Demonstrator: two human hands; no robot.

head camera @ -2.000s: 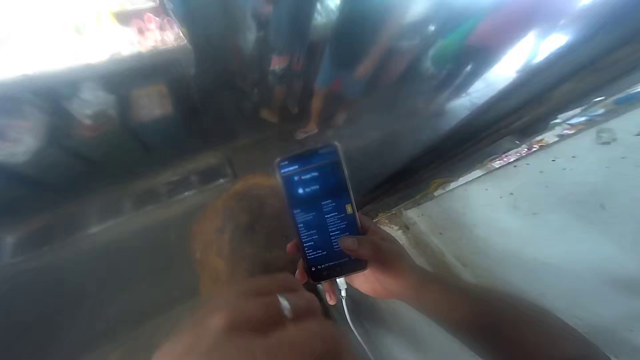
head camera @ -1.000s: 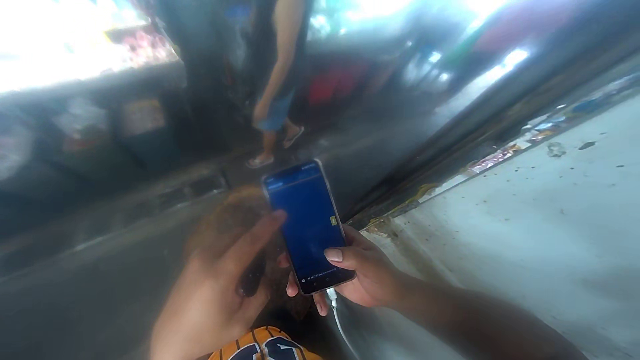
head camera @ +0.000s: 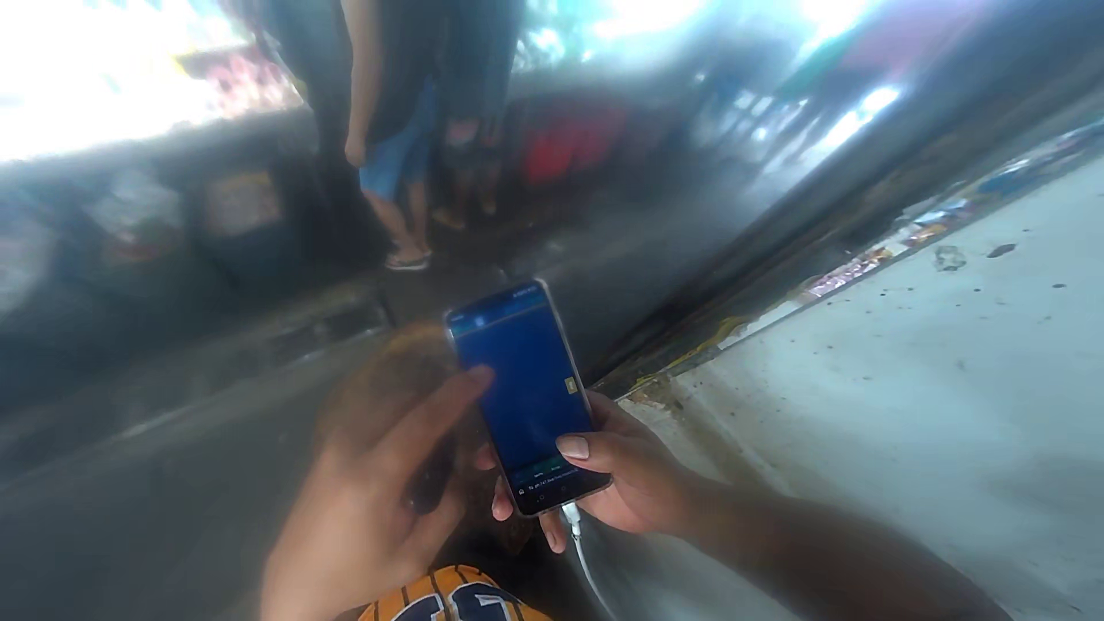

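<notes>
My right hand [head camera: 634,474] holds a smartphone [head camera: 526,388] from its lower end, with the thumb over the lower right of the screen and fingers showing past the left and bottom edges. The screen is mostly plain dark blue with small writing at its foot. A white charging cable [head camera: 580,548] is plugged into the phone's bottom edge and runs down out of view. My left hand [head camera: 379,483], blurred, has its index finger stretched to the left side of the screen and holds nothing that shows. Whether the fingertip touches the glass, I cannot tell.
A pale, stained wall or ledge [head camera: 897,388] fills the right side. Beyond the phone a person in blue shorts [head camera: 397,164] and sandals stands, with another person close by. Dark containers or panels [head camera: 250,216] line the left. An orange striped garment [head camera: 448,595] shows at the bottom.
Two seconds ago the screen bore several lines of writing; now it is mostly plain blue. My left hand has gone from below the phone to its screen. The bystanders' positions differ.
</notes>
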